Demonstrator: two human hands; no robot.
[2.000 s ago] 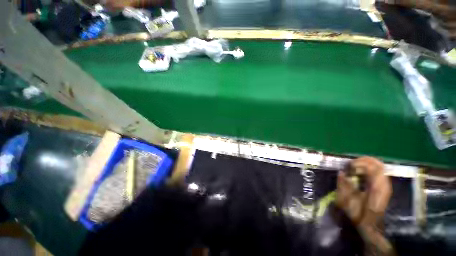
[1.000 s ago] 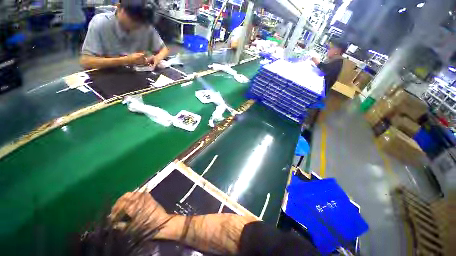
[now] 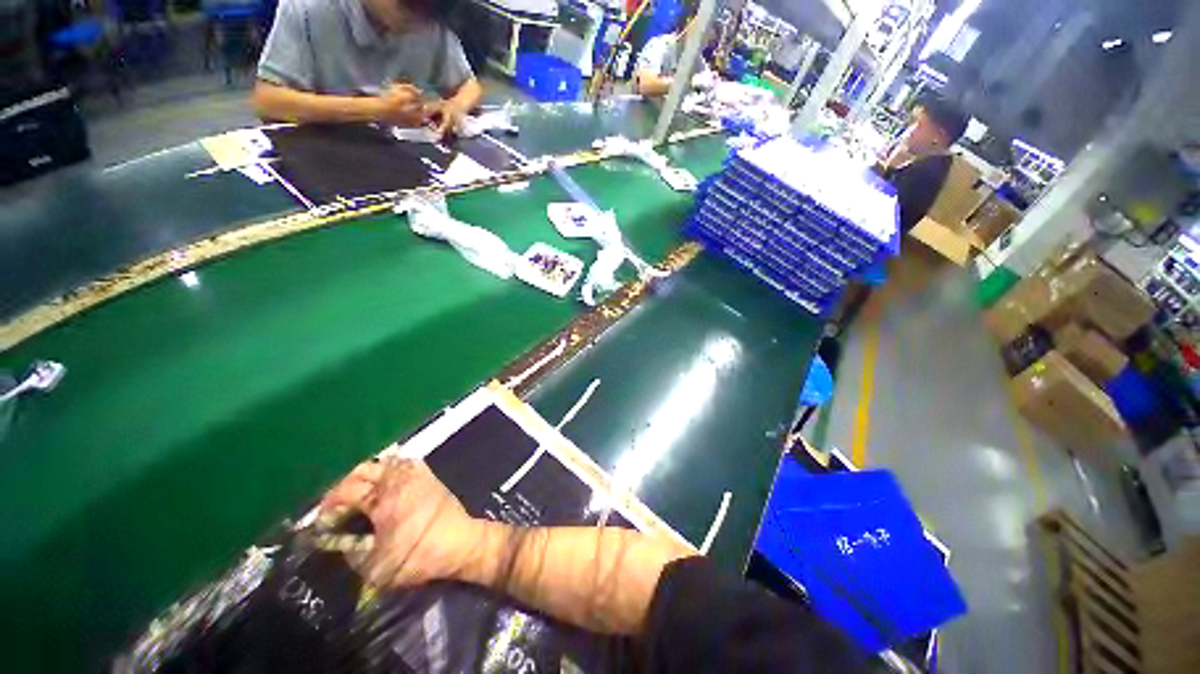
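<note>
My right hand [image 3: 408, 520] is at the lower left, over the edge of the black printed mat [image 3: 494, 461]. Its fingers are curled by a small pale, yellowish thing, too blurred to name or to tell if it is gripped. The forearm comes in from the lower right in a dark sleeve. My left hand is not in view. On the green belt, a white housing [image 3: 549, 269] with parts inside lies with its bagged cable [image 3: 461, 238] trailing left. Another white housing [image 3: 574, 220] lies just behind it.
A green conveyor belt [image 3: 263, 342] runs beyond the mat. A tall stack of blue-edged trays [image 3: 796, 217] stands on the bench at the back right. Blue sheets [image 3: 862, 553] lie at the lower right. A person [image 3: 355, 66] works across the belt. Tape strips [image 3: 550, 436] cross the bench.
The view has swung from the blue bin and mat toward the right end of the bench. In the last second, belt units and surroundings have shifted right in the picture, and a small unit shows at left.
</note>
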